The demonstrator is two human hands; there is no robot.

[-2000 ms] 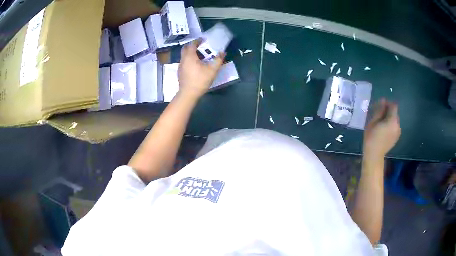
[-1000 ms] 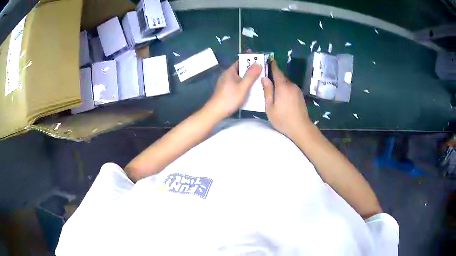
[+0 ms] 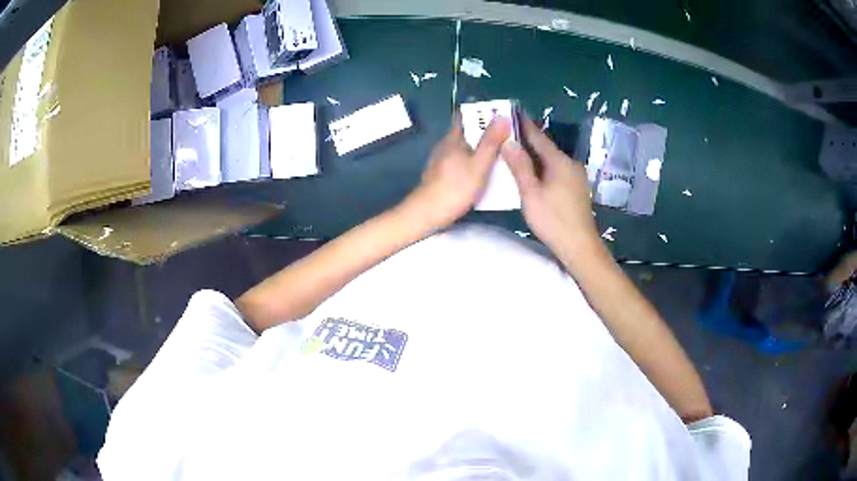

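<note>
A white retail box (image 3: 498,183) with small dark print near its top is held upright in front of my chest, over the bench's near edge. My left hand (image 3: 459,169) grips its left side with the thumb on the front face. My right hand (image 3: 556,183) grips its right side, thumb also on the front; its fingers are partly hidden behind the box. A glossy group of boxes (image 3: 615,164) lies on the green bench to the right of my right hand. A single white box (image 3: 371,124) lies to the left of my hands.
A large brown carton (image 3: 103,113) stands at the left with a flap (image 3: 169,230) folded out. Several white boxes (image 3: 293,141) stand in rows beside its mouth. White scraps (image 3: 473,67) are scattered on the green bench (image 3: 742,178). A pale rail runs along the far side.
My left hand has come from the box rows to the middle, and my right hand has come in from the right. Both now hold one box. In the last second they have barely moved.
</note>
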